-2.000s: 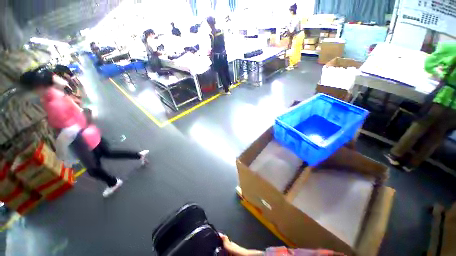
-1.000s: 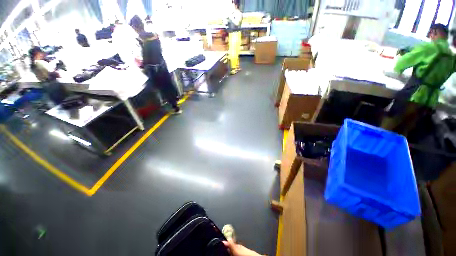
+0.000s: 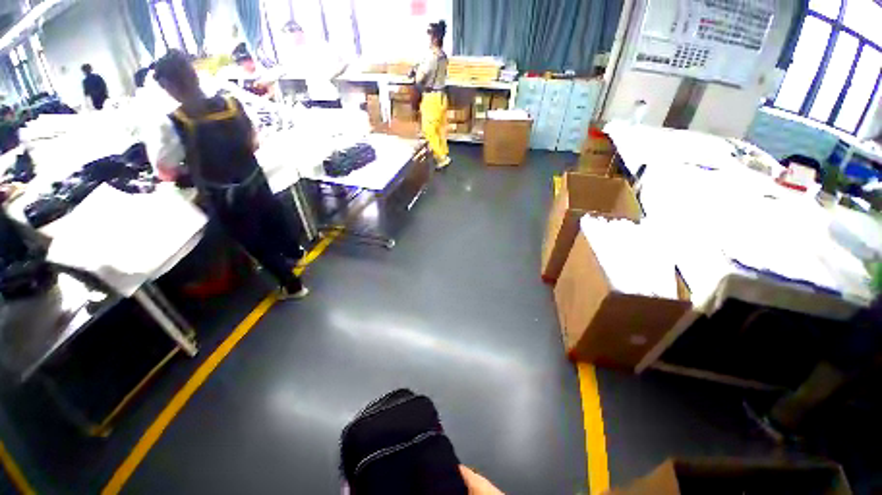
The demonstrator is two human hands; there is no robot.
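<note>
Black zippered bags (image 3: 401, 450), held together as a stack, show at the bottom centre, with rounded corners and a pale zipper line. The lower part is cut off by the picture's edge. My right hand (image 3: 480, 482) holds them at their right side; only a small part of it shows at the bottom edge. My left hand is not clearly seen; at most a tiny pale patch shows at the bags' lower left.
A person in a dark apron (image 3: 224, 164) stands at the left tables. A side table (image 3: 387, 160) bears black bags. Open cartons (image 3: 604, 300) stand along the right yellow line beside a white-covered table (image 3: 774, 227). Another person in yellow trousers (image 3: 434, 101) is farther back.
The view has moved forward along the aisle and turned right. The blue crate and the person in pink have left the picture. The bags stay held at the bottom centre.
</note>
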